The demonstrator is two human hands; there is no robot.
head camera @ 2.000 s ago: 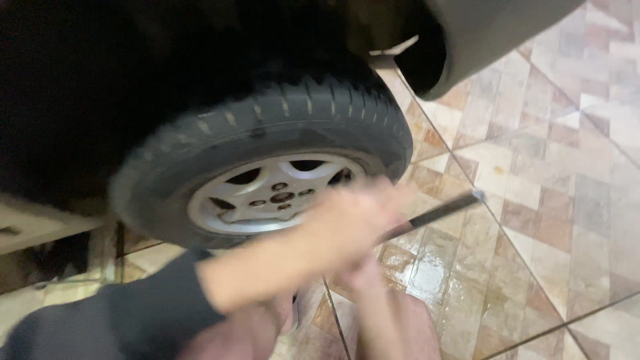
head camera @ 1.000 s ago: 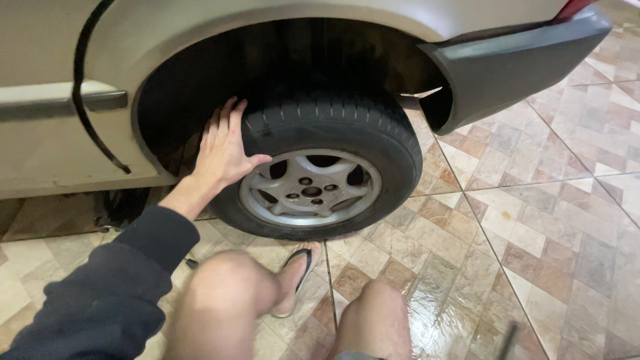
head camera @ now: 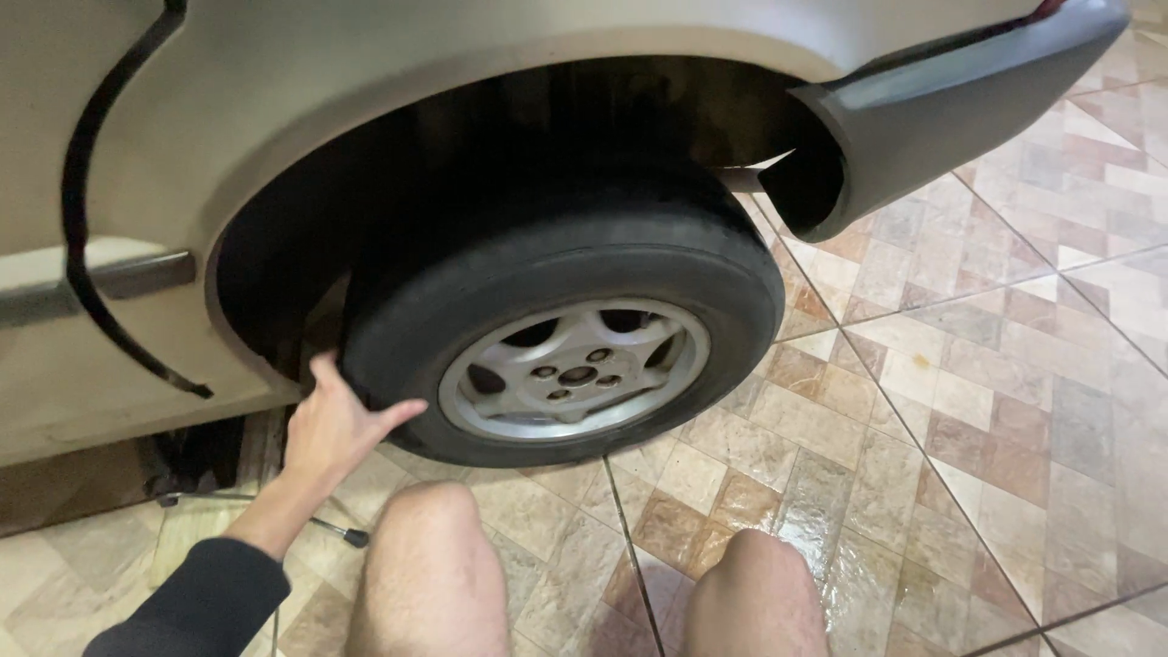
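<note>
My left hand [head camera: 339,420] rests against the lower left side of the car's tire [head camera: 401,319], thumb spread over the sidewall and the other fingers behind the tread edge. The silver alloy wheel [head camera: 639,383] sits in the dark wheel arch, and its center shows several lug bolts [head camera: 598,355] around the hub [head camera: 577,375]. My right hand is out of the view.
The car's body panel [head camera: 301,91] curves over the wheel, with the gray bumper [head camera: 931,128] at upper right. A metal rod with a black end [head camera: 351,535] lies low at left, near a jack-like dark part [head camera: 173,465]. My knees are over the tiled floor [head camera: 958,438].
Two seconds ago a dark bar was held in front of the wheel. My left hand has since slid from the tire's upper left down to its lower left. My right hand has left the view.
</note>
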